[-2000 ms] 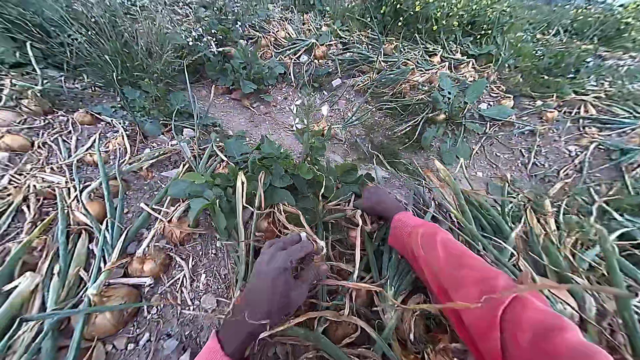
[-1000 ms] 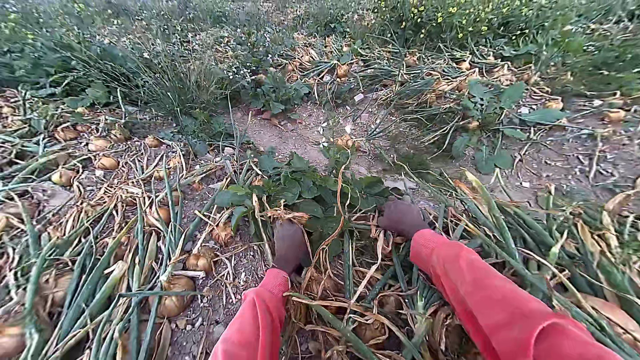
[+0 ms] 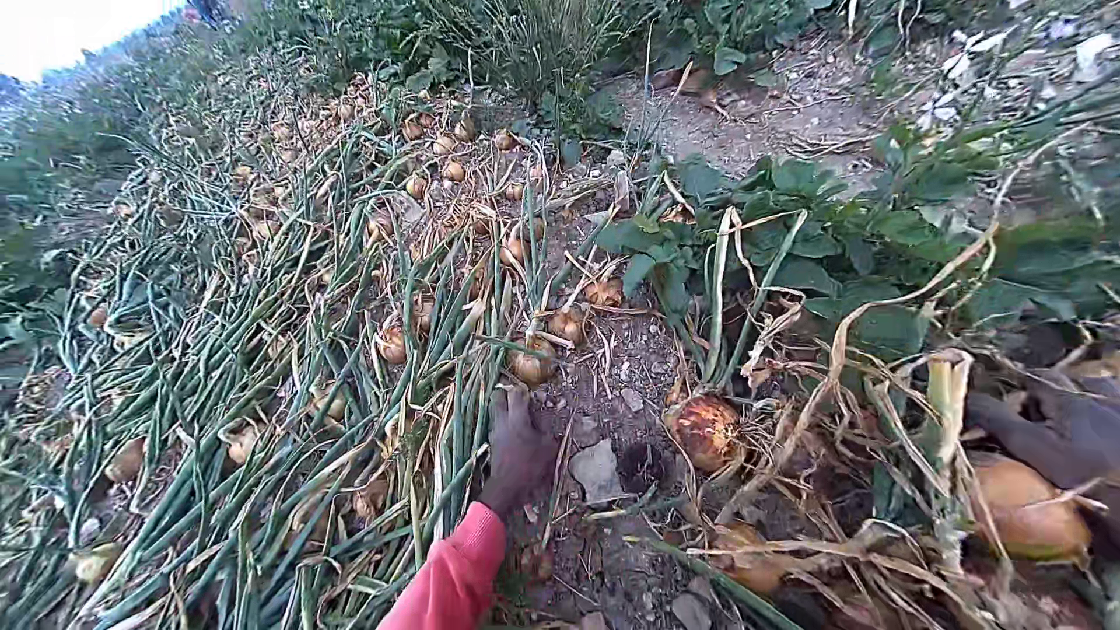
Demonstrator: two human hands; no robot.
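Note:
My left hand (image 3: 518,451), in a red sleeve and blurred, reaches low over the soil just below an onion bulb (image 3: 532,360), beside green onion tops (image 3: 451,429); whether its fingers touch anything is unclear. At the right edge my right hand (image 3: 1041,429) is partly out of view, against a large onion (image 3: 1028,512) with dry tops around it. Whether its fingers close on the onion cannot be told. Between the hands another onion (image 3: 705,432), with reddish, flaking skin and its roots showing, lies on the ground.
Pulled onions with long green leaves cover the left side. A leafy green weed (image 3: 814,227) stands at the upper right. A flat stone (image 3: 598,472) lies on the soil right of my left hand. Tall grass (image 3: 542,52) grows at the back.
The view has swung strongly to the left. My left hand has left the leafy plant and is now by the onions left of it. My right hand is now beside a large onion.

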